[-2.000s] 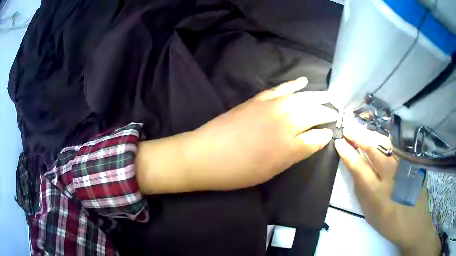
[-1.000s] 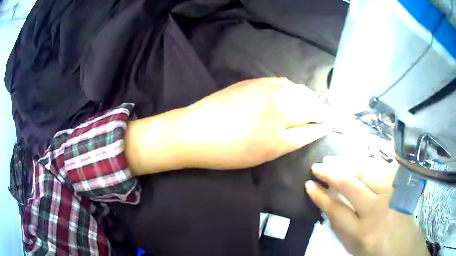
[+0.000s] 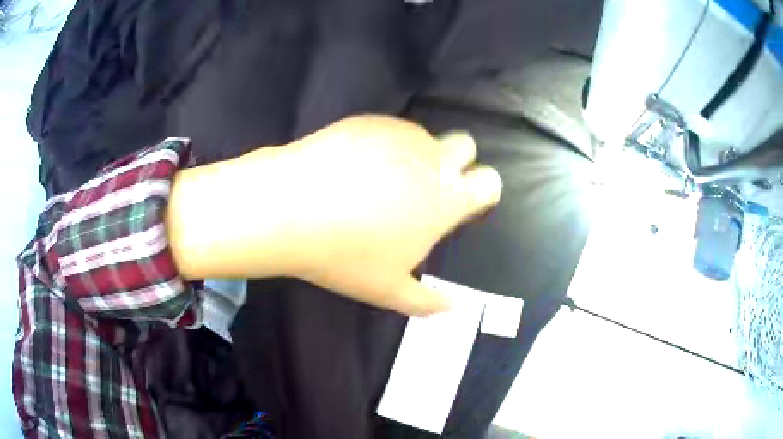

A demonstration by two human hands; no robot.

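Dark garment cloth [image 3: 343, 377] covers the left and centre and runs under the bright presser foot area [image 3: 605, 167]. My left hand [image 3: 369, 206], in a plaid cuff, lies over the cloth left of the needle, fingers curled and thumb apart. Whether it pinches cloth is hidden. The thumb tip overlaps the top of a long white label [image 3: 429, 369] lying on the cloth. A smaller white label piece [image 3: 502, 316] is at its right. My right hand is not in view.
The white sewing machine head [image 3: 644, 77] stands at upper right. A translucent blue-grey block [image 3: 718, 236] is beside the foot. Pale tangled strands [image 3: 764, 300] lie at the right edge. The white machine bed [image 3: 635, 377] has a dark seam line.
My left hand has moved left, away from the needle, and its fingers have curled. My right hand has left the picture. The small label has moved up; the long white label now shows.
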